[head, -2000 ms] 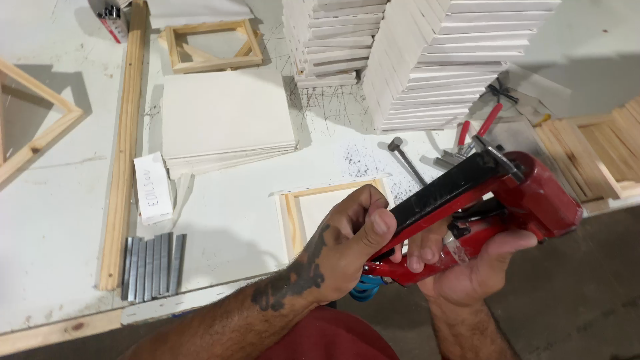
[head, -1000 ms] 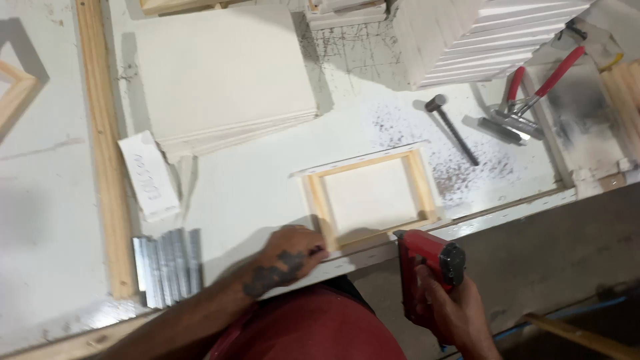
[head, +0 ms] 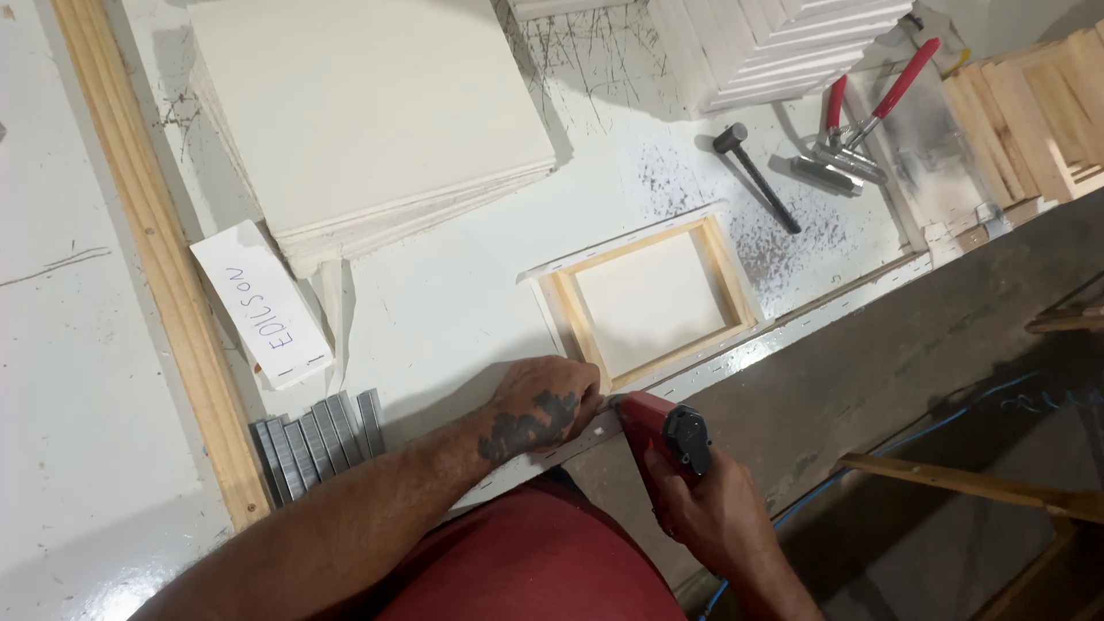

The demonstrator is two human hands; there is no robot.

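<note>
A small wooden stretcher frame (head: 731,274) lies on a piece of white canvas (head: 653,289) at the table's front edge. My left hand (head: 552,401), fingers closed, grips the near left corner of the canvas and frame; its fingertips are partly hidden. My right hand (head: 711,509) is wrapped around the handle of a red and black staple gun (head: 660,431). The gun's nose meets the near side of the frame by its left corner, just right of my left hand.
Staple strips (head: 315,444) lie left of my left forearm, near a paper slip with writing (head: 263,302) and a long wooden batten (head: 155,233). Behind are canvas sheets (head: 371,103) and stacked canvases (head: 759,52). A hammer (head: 759,181), canvas pliers (head: 862,142) and wooden bars (head: 1009,121) lie right.
Two seconds ago both hands held the staple gun up above the table. Since one second ago, the gun in my right hand has moved left along the frame's near side to the corner by my left hand.
</note>
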